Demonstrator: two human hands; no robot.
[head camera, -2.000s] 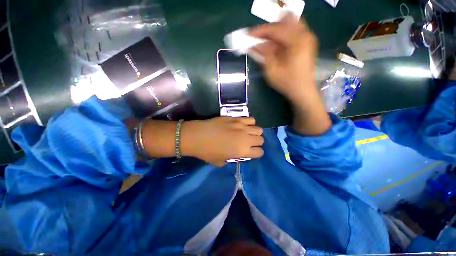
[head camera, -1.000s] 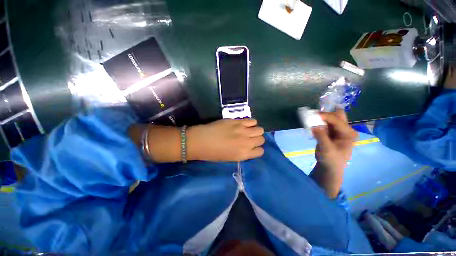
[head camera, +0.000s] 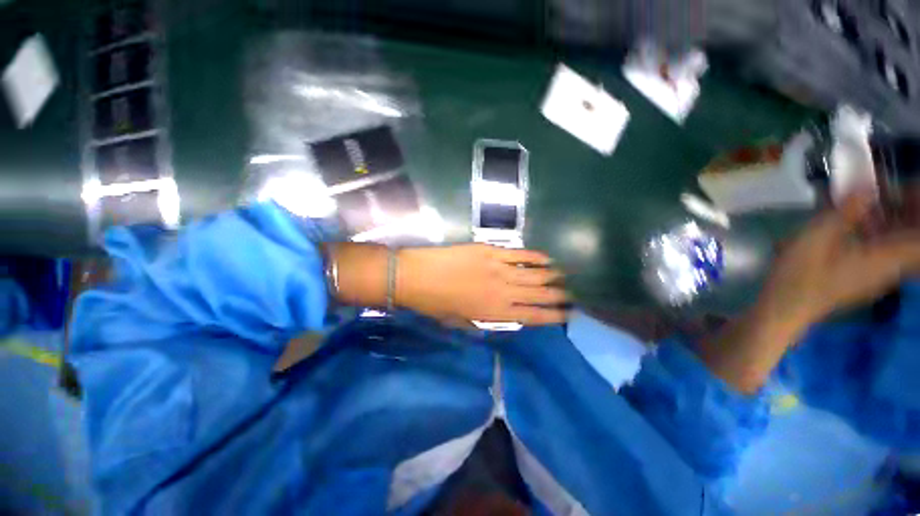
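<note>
The open flip phone lies near the bench's front edge, black screen half away from me, with glare across it. My left hand lies over its keypad half, covering most of it and holding it. My right hand is blurred, reaching out at the far right. Its fingertips are at a whitish upright thing, perhaps a bottle with cloth. Whether the fingers grip it, or still hold the small white wipe, cannot be told.
Black films lie on glossy liner left of the phone; another film strip is farther left. Two white cards lie behind. A carton, short white stick and clear-blue heap are at right. Trays stand back right.
My right hand has moved from beside the clear-blue heap out to the far right. The view has shifted, so more of the left bench shows. My left hand stays on the phone.
</note>
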